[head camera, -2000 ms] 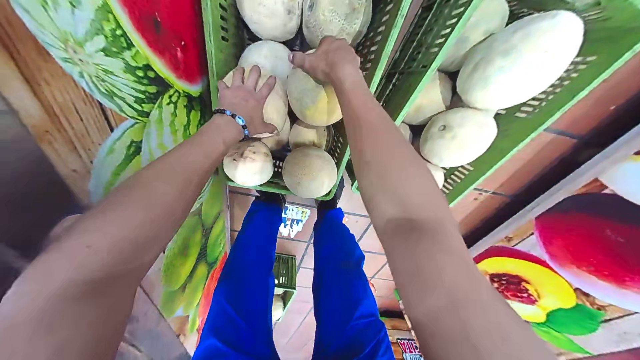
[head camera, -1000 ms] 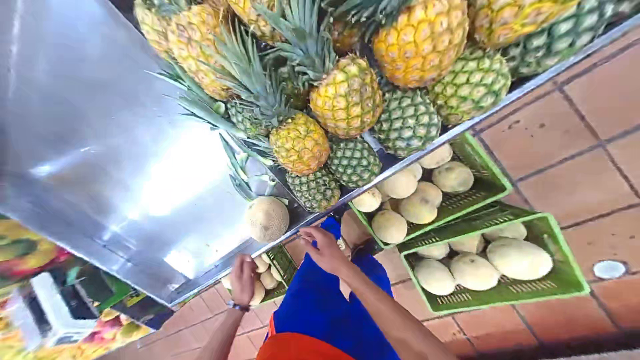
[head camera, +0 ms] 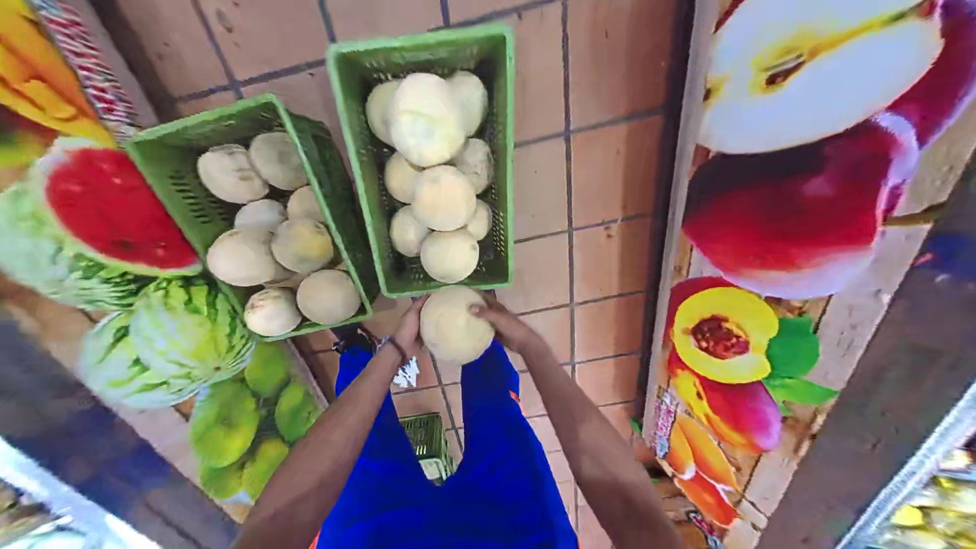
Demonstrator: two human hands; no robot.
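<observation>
A round, pale melon (head camera: 457,326) is held between my two hands, just below the near end of a green plastic crate (head camera: 372,229). My left hand (head camera: 410,329) presses on its left side, and a bracelet circles that wrist. On the right side, my right hand (head camera: 505,320) grips the same melon with the thumb showing on top. Several pale melons lie in that crate, a large oval one (head camera: 428,119) on top of others. To its left stands a second green crate (head camera: 206,122), slightly turned, with several melons, one of them yellowish (head camera: 302,245).
Printed fruit panels flank the aisle, with watermelons (head camera: 122,206) pictured at left and peaches (head camera: 724,335) at right. Terracotta tiles (head camera: 610,175) run between them. Another small green crate (head camera: 428,442) shows between my blue-trousered legs. A metal counter edge (head camera: 915,480) crosses the lower right corner.
The view has swung from the metal counter with pineapples down to the crates. My hands, apart from each other a second ago, now hold a melon between them.
</observation>
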